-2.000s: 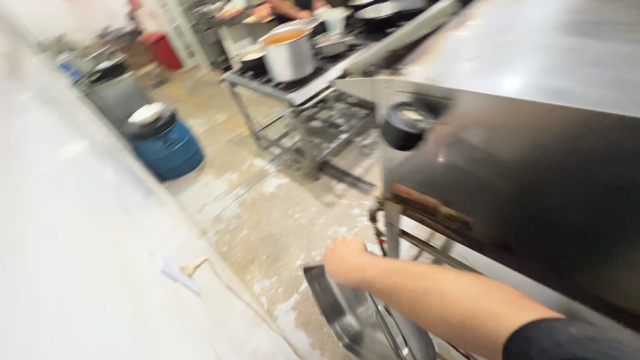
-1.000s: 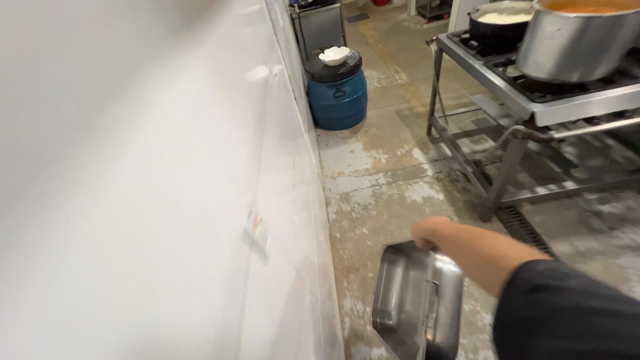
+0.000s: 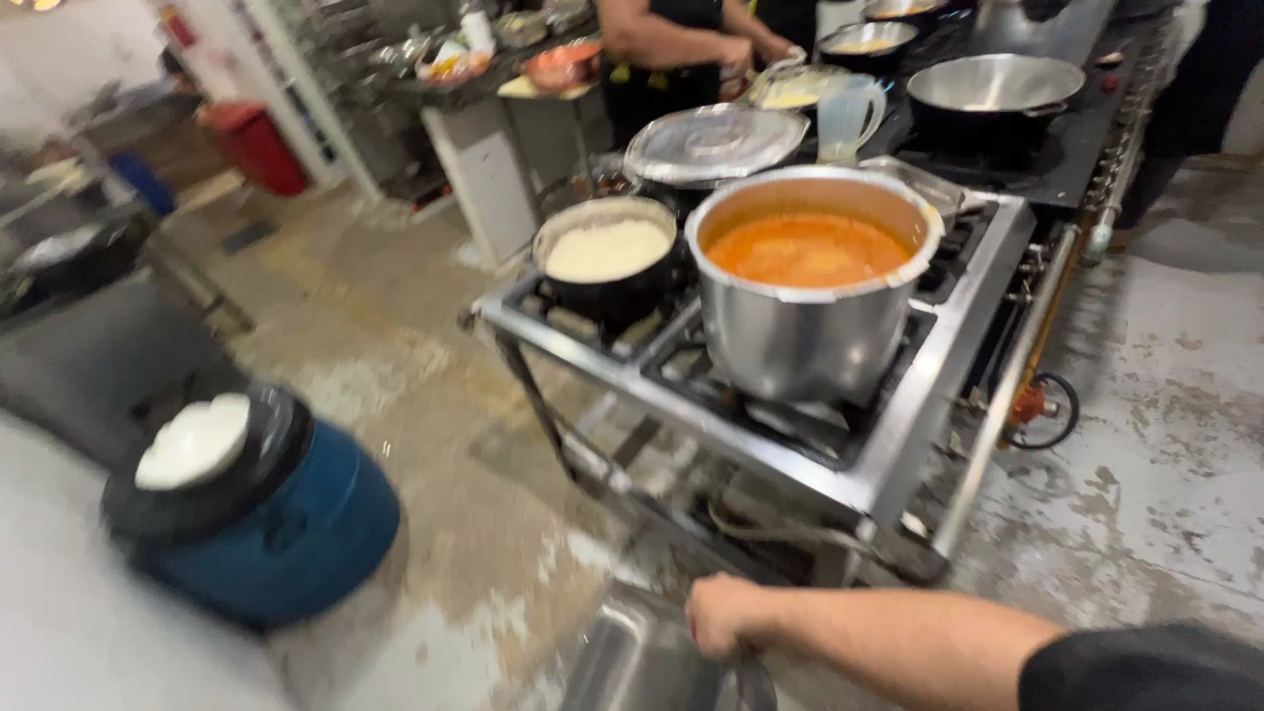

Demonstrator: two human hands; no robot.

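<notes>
At the bottom of the head view, my right hand (image 3: 726, 617) grips the rim of a rectangular stainless steel pan (image 3: 632, 657), which hangs low over the floor and is cut off by the frame's lower edge. My left hand is out of view. Beyond the pan stands a metal gas stove (image 3: 839, 484). On it sit a large aluminum pot (image 3: 805, 341) of orange liquid, a dark pot (image 3: 604, 252) with pale contents, and a lidded pot whose metal lid (image 3: 716, 145) faces up.
A blue barrel (image 3: 296, 533) with a white bowl (image 3: 196, 441) on its black lid stands at the left. Behind the stove a person's hands (image 3: 755, 59) work near more pans. A gas pipe with a valve wheel (image 3: 1044, 410) runs along the stove's right side; a red bin (image 3: 255, 148) stands farther back.
The view has swung right and moved closer to the stove and barrel. The pan has stayed in my right hand.
</notes>
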